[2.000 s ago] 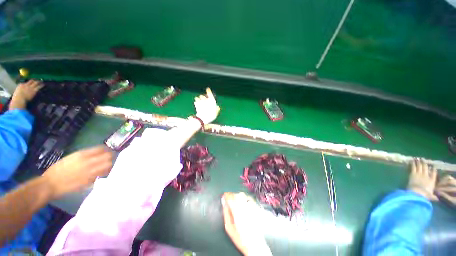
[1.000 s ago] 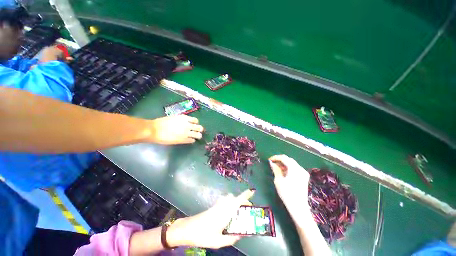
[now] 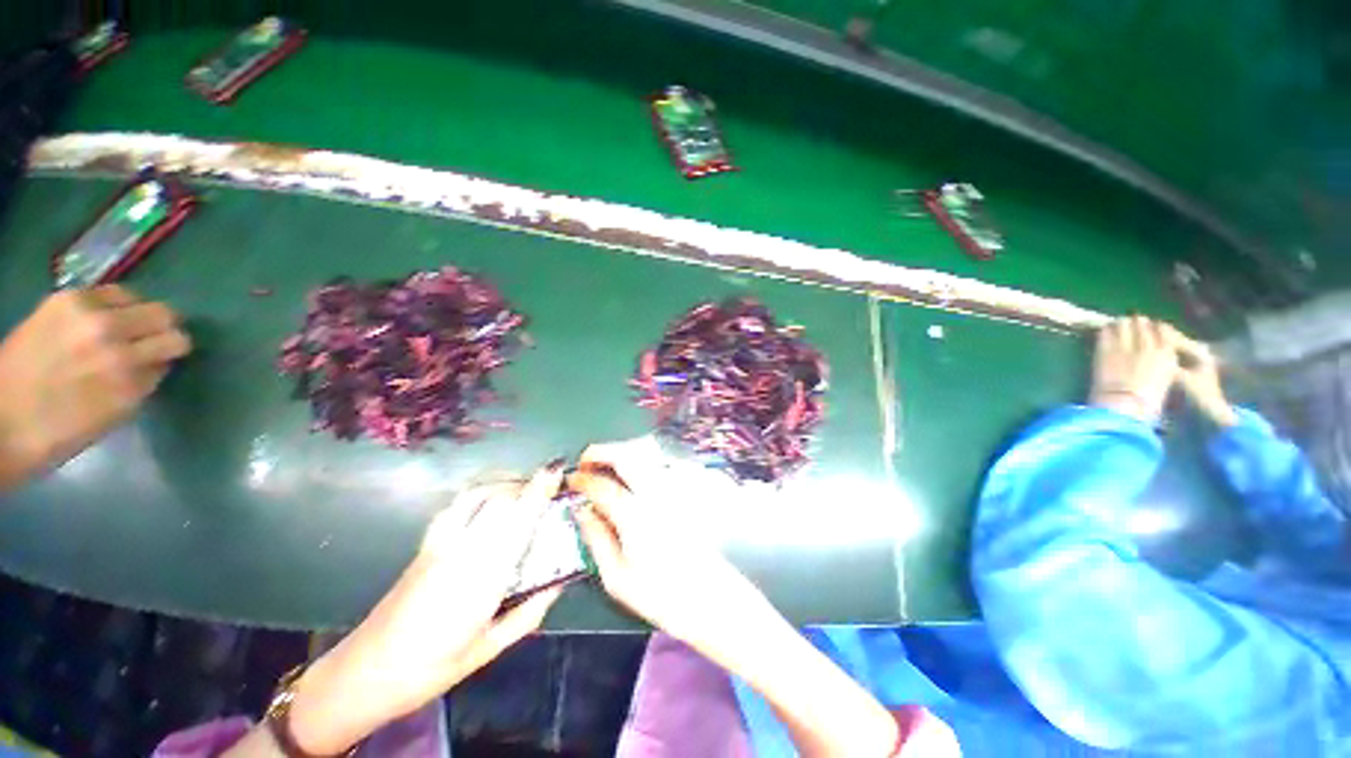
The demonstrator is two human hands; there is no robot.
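My left hand [image 3: 482, 563] is shut on an open phone housing [image 3: 554, 551] with its board side showing, low in the middle of the view. My right hand [image 3: 630, 518] touches the housing's upper right edge with its fingertips. A small dark piece seems to show between the fingertips, too small to tell apart. The left pile of small red-pink and black pieces [image 3: 403, 359] lies beyond my left hand. The right pile of similar pieces [image 3: 736, 388] lies beyond my right hand.
A worn whitish strip [image 3: 593, 222] divides the bench from the green belt, which carries housings, one ahead [image 3: 691, 132] and one further right [image 3: 965, 219]. Another housing [image 3: 122, 233] lies at the bench's left, near another person's hand [image 3: 86, 370]. A person's blue sleeves [image 3: 1104, 548] are at right.
My hands have come together at the housing, which was in my left hand while my right was apart beside the pile. The view has swung right. The neighbour's hand has drawn back leftward.
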